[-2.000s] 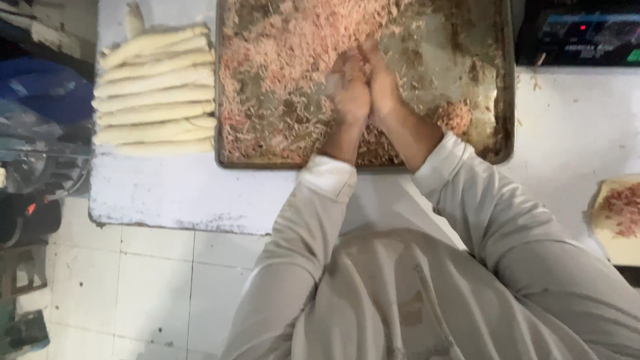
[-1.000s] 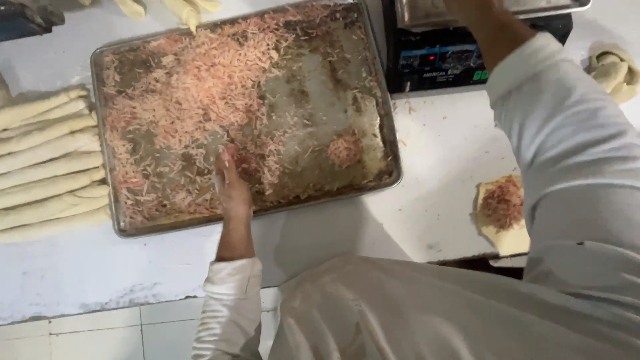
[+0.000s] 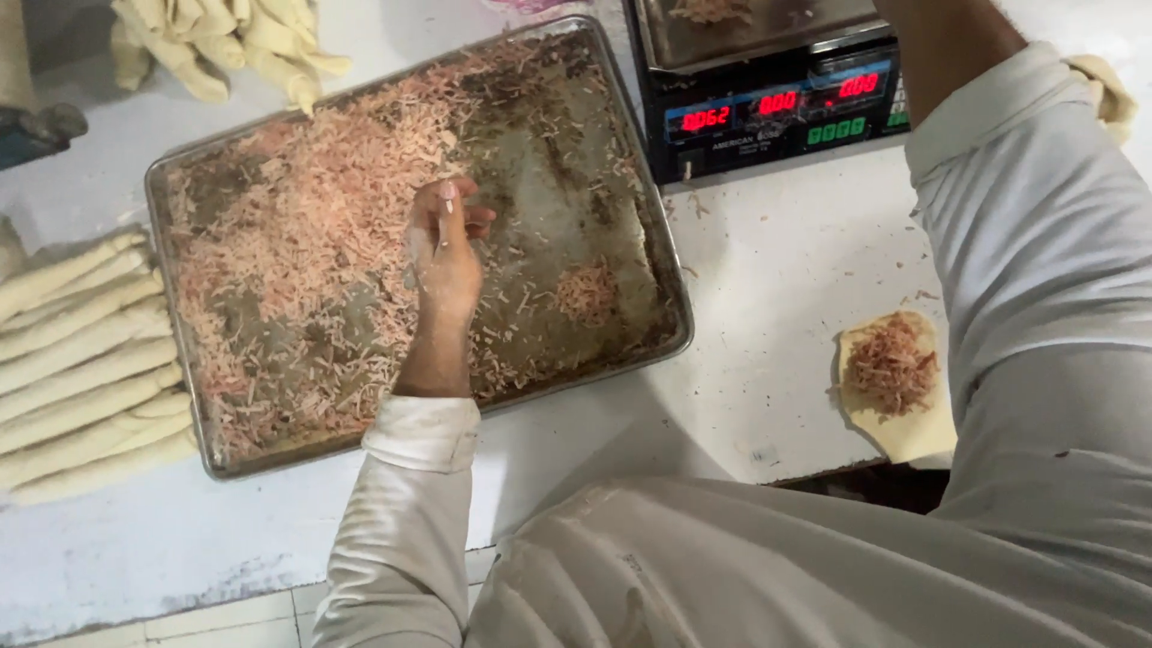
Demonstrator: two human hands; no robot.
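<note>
My left hand point(image 3: 448, 243) is over the middle of a metal baking tray point(image 3: 675, 297), thumb raised and fingers loosely curled and apart, with nothing seen in it. Shredded pink meat point(image 3: 333, 207), apparently ham, covers much of the tray's left half, and a small clump of shreds point(image 3: 587, 292) lies near its right side. My right forearm reaches past the top edge beside a digital scale point(image 3: 765, 112); the hand itself is out of view. Some shreds point(image 3: 711, 11) rest on the scale's metal pan point(image 3: 774, 40). At the right, a flat dough piece point(image 3: 904, 436) bears a mound of shreds point(image 3: 891, 364).
Several long dough strips point(image 3: 81, 360) lie side by side left of the tray. More dough pieces point(image 3: 216, 45) are piled behind it. Another piece of dough point(image 3: 1111, 94) shows partly behind my right sleeve. The white table's front edge point(image 3: 225, 594) runs along the lower left.
My hands were together over the tray two seconds ago. My right hand has since gone to the scale and out of view, while my left has stayed over the tray. The view has shifted right.
</note>
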